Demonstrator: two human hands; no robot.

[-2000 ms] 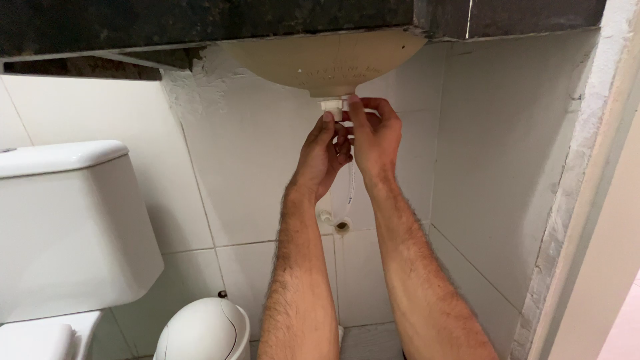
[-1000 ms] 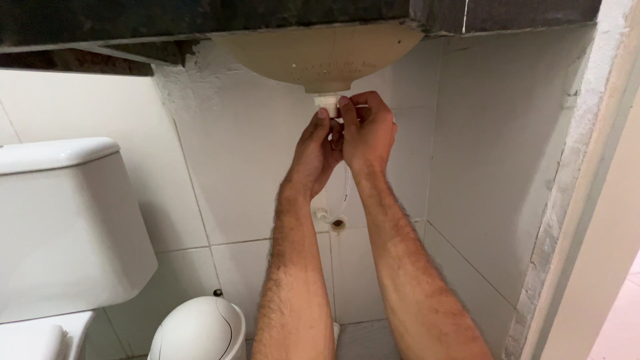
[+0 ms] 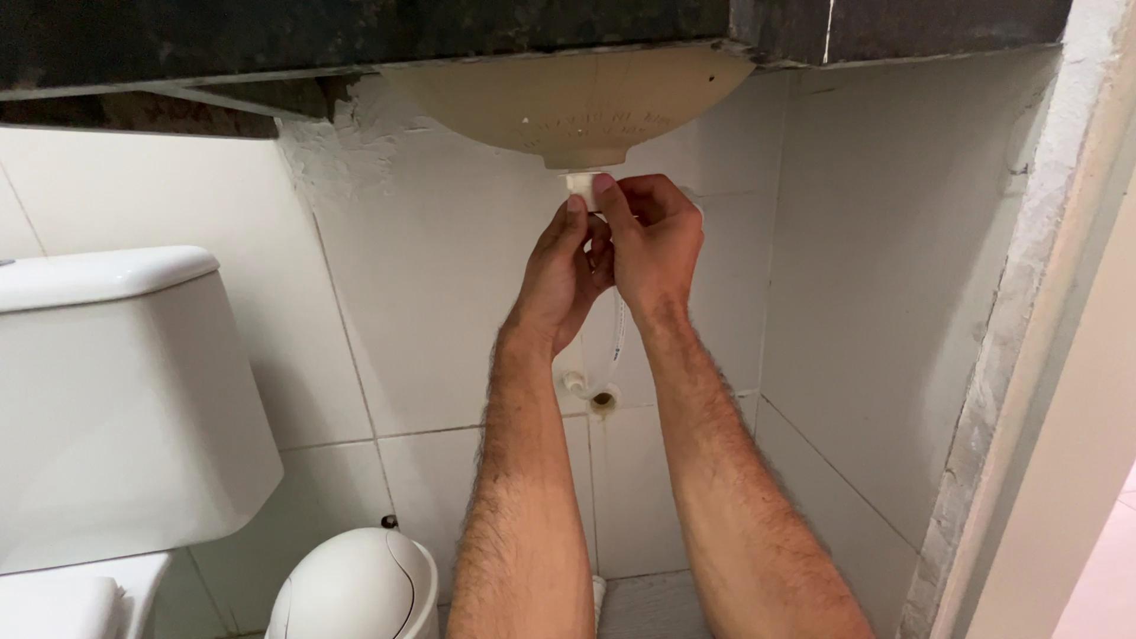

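Under the rounded underside of a cream sink basin (image 3: pixel 577 106) is a white plastic drain fitting (image 3: pixel 581 188), close against the basin's outlet. The thumb and fingers of my right hand (image 3: pixel 658 232) grip the fitting from the right. My left hand (image 3: pixel 561 266) is just below and to the left, its thumb tip against the fitting's lower edge; its other fingers are partly hidden behind. Behind my hands a thin clear hose (image 3: pixel 619 333) hangs down toward a white wall connector (image 3: pixel 575 382). Beside that connector is a round drain hole (image 3: pixel 603 400) in the tiled wall.
A dark stone countertop (image 3: pixel 532 27) runs across the top. At the left stands a white toilet cistern (image 3: pixel 133 399), with a white lidded bin (image 3: pixel 346 586) to its right, low down. A tiled side wall (image 3: pixel 870 266) and a rough wall edge (image 3: pixel 994 337) bound the right side.
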